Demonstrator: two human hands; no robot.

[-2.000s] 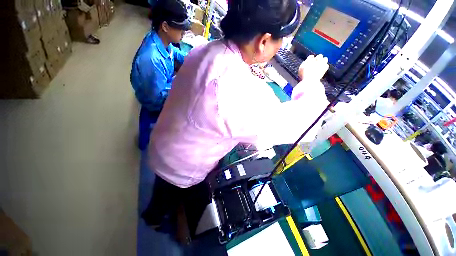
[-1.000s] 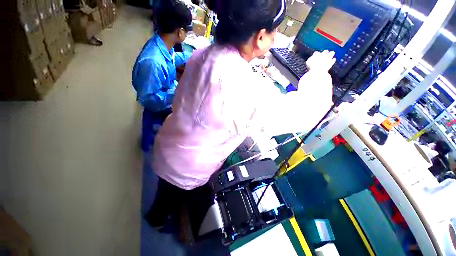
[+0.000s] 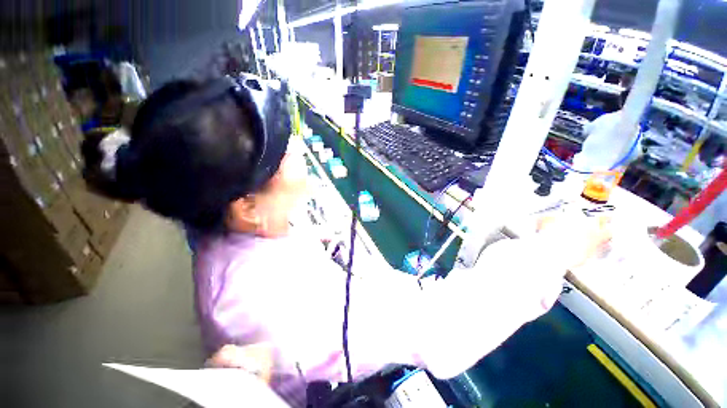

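Note:
A white sheet [image 3: 195, 384] juts up from the bottom left edge. A blurred hand touches its upper edge, beside the pink clothing; I cannot tell whether it is my left hand or the other person's. My right hand is not in view. The black label printer [image 3: 363, 389] shows only in part at the bottom edge, with a white and blue piece [image 3: 416, 392] at its right. A person in pink [image 3: 263, 279] leans across in front of me, one arm stretched to the right over the pale shelf [image 3: 630, 255].
A monitor [image 3: 434, 68] and black keyboard [image 3: 414, 151] stand beyond the person. A white post [image 3: 530, 119] and a dark hanging cable [image 3: 351, 263] cross the view. Small boxes [image 3: 367, 205] lie on the green belt [image 3: 391, 235]. Brown cartons [image 3: 48, 191] are stacked left.
My view has swung up and closer to the person in pink, whose arm has moved from the monitor area to the shelf. The white sheet and the hand at its edge have appeared.

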